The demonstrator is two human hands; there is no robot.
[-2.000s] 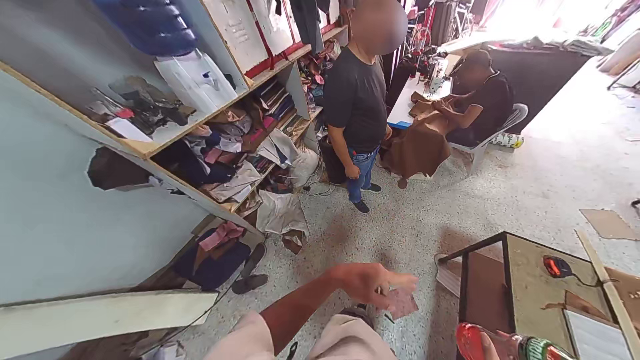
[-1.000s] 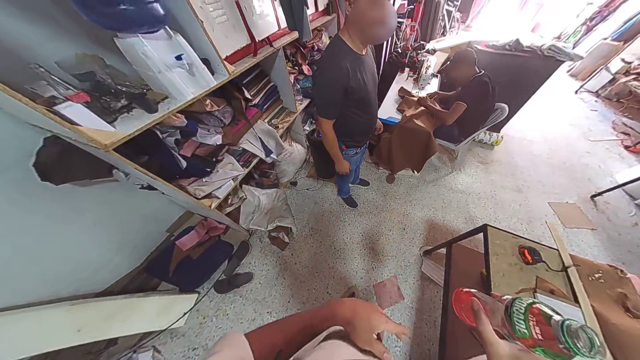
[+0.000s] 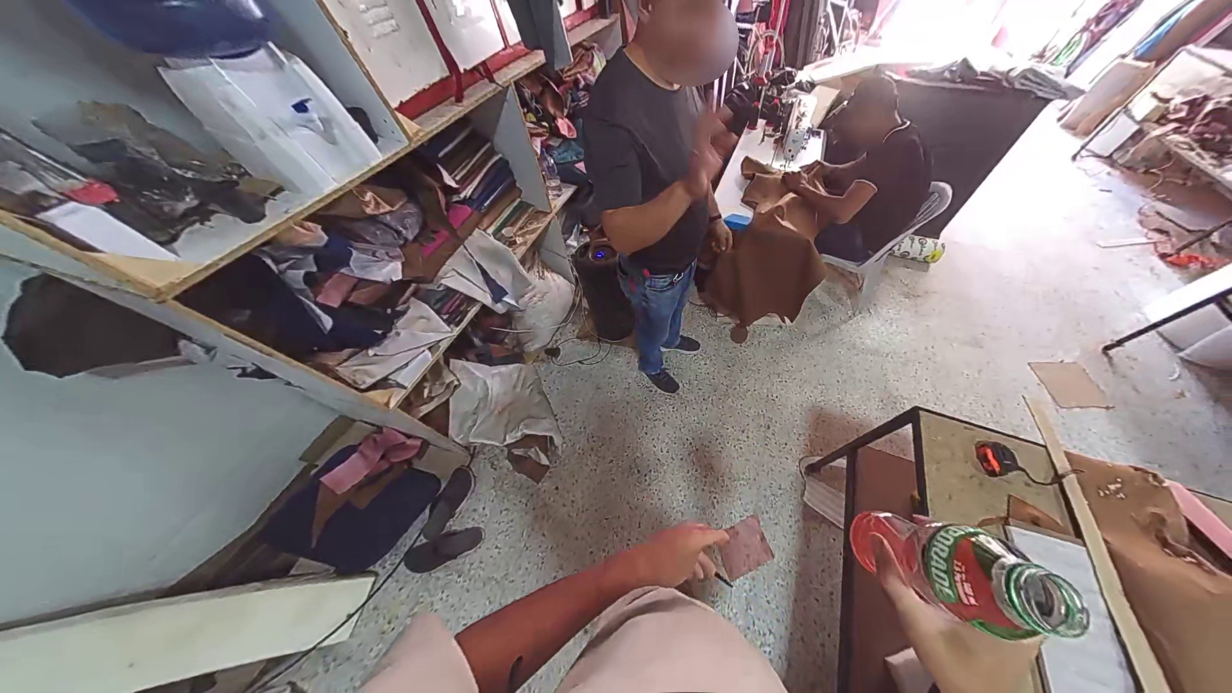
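My right hand (image 3: 967, 650), at the lower right, grips a clear bottle (image 3: 962, 568) with a green-and-red label. The bottle is tilted, its reddish base to the left and its uncapped mouth to the right. My left hand (image 3: 695, 556) is over the floor at the lower centre, with its fingers bent. A thin dark tip shows just below the fingers; whether they hold it I cannot tell. Just beyond the fingertips in the view, a pinkish square piece of material (image 3: 747, 549) lies on the speckled floor.
At the right, a worktable (image 3: 972, 452) bears a tape measure (image 3: 995, 459), a long wooden strip (image 3: 1092, 539) and brown material. One person (image 3: 650, 144) stands by the cluttered shelves (image 3: 452, 308); another (image 3: 871, 173) sits at a sewing machine (image 3: 797, 120) with brown material. Dark slippers (image 3: 445, 549) lie on the floor.
The standing person has raised a forearm. My right hand has brought the bottle further into view since the first frame. My left hand's spread fingers have drawn in.
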